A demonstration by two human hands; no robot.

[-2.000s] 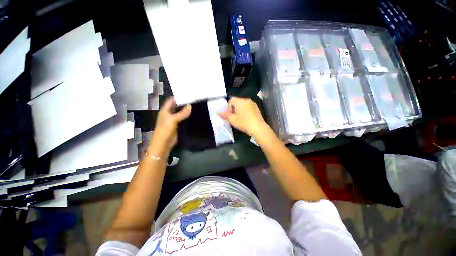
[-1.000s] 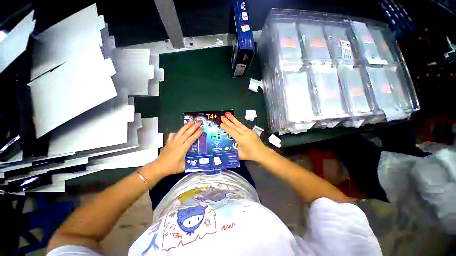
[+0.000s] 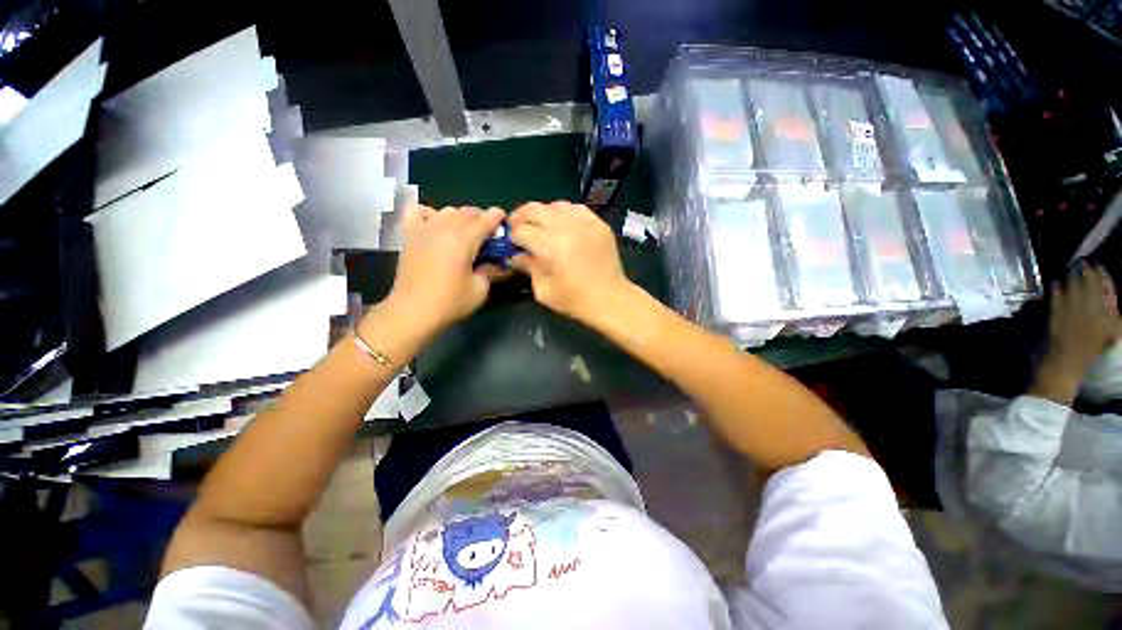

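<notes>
My left hand (image 3: 445, 261) and my right hand (image 3: 564, 256) meet in front of me above the dark green bench. Between their fingers they hold a dark blue retail box (image 3: 500, 246). Only a small blue part and a dark part below it show; the fingers hide the rest. The box is held narrow side up. My left hand is on its left end and my right hand on its right end.
Open flat-lying white boxes (image 3: 197, 246) are piled at left. A finished box (image 3: 609, 129) stands behind my right hand. A clear device tray (image 3: 849, 197) is at right. White scraps (image 3: 400, 396) lie near the front edge. Another person's hand (image 3: 1083, 314) is at far right.
The box lay picture side up near my body; now it is farther forward, narrow side up between both hands. Another person's hand has appeared at far right.
</notes>
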